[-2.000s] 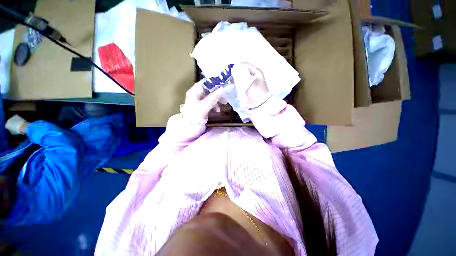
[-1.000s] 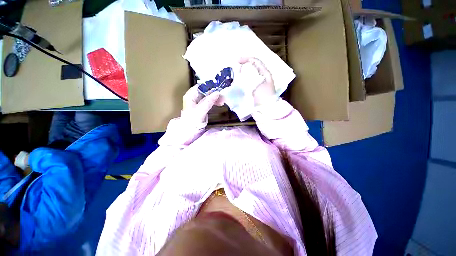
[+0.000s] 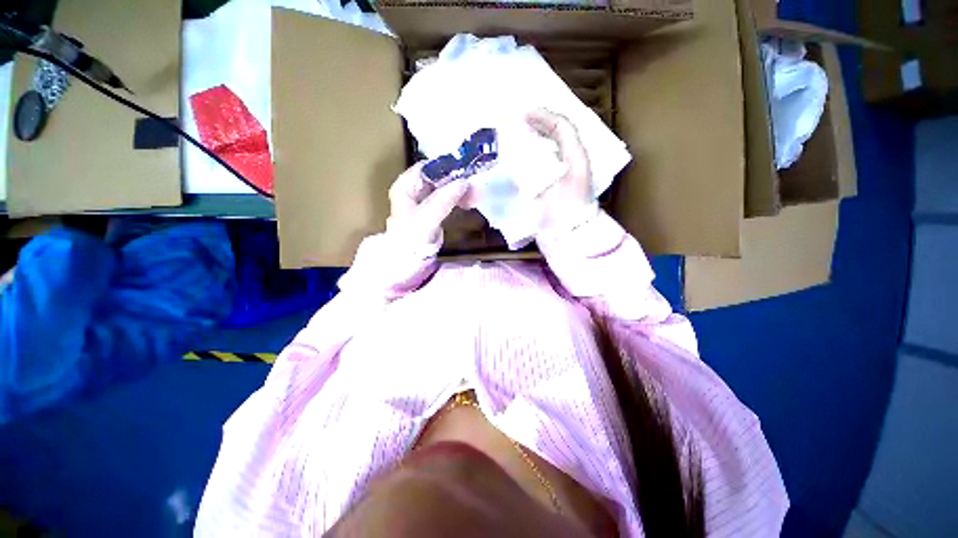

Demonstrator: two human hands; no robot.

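Observation:
My left hand holds a shiny metal part with dark patches by its left end, over the open carton. My right hand is at the right side of the white wrapping sheets, fingers curled on or just above them; whether it grips a sheet is not clear. The sheets lie in a loose stack over the carton's opening and hide much of its inside. Brown carton dividers show beside the sheets at the right.
A red plastic piece lies on white sheets at the left bench. A cardboard piece with a black cable above it lies farther left. A second carton with white plastic stands right. A person's blue sleeve shows lower left.
The metal part has tilted and shifted slightly in my left hand. My right hand has moved right, away from the part. The coworker in blue has moved left.

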